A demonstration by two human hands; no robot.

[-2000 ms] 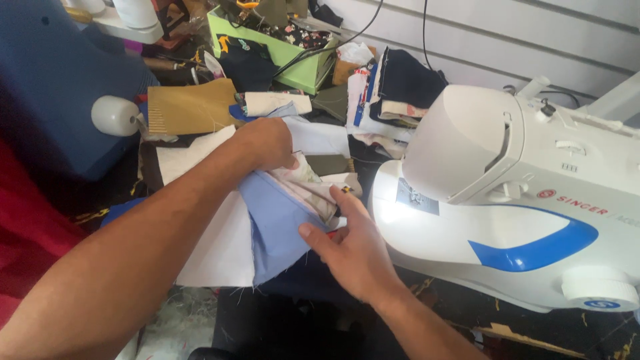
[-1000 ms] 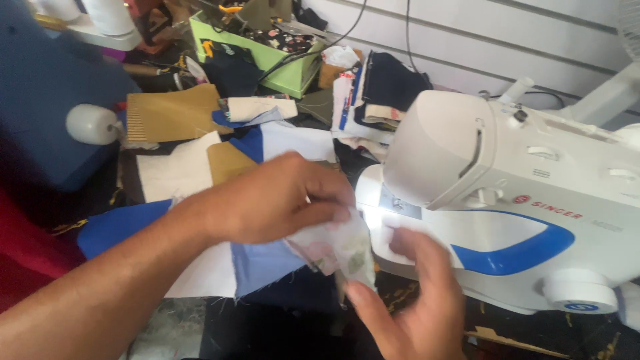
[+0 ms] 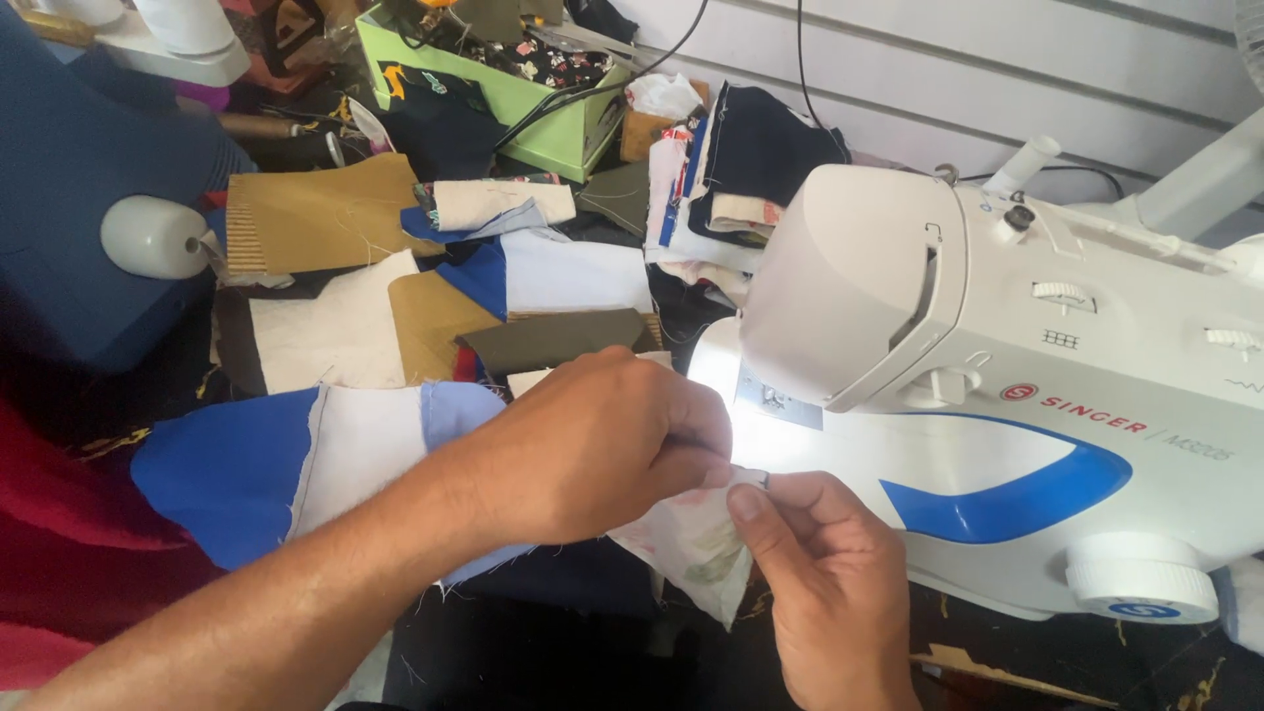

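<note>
Between both hands, in front of the sewing machine's lit needle area, hangs a pale patterned fabric piece (image 3: 691, 543). My left hand (image 3: 592, 449) pinches its upper edge with thumb and forefinger. Close beside it, my right hand (image 3: 825, 563) grips the same edge at a corner. The white Singer sewing machine (image 3: 997, 286) stands to the right with its lamp lit; its needle is too small to make out. Under my left forearm lies a joined strip of blue, white and light blue fabric (image 3: 360, 444), partly hidden by the arm.
Behind my hands lie a mustard fabric piece (image 3: 321, 212), a cream piece (image 3: 331, 321) and an olive piece (image 3: 553, 341). Folded navy fabric (image 3: 765, 148) is stacked beside the machine head. A green box (image 3: 568, 128) holds scraps. A dark blue machine body (image 3: 89, 197) stands left.
The patterned piece, earlier over the light blue fabric, is now held up near the machine. Both hands have come together at its upper edge. The blue and white strip now lies flat under my left forearm.
</note>
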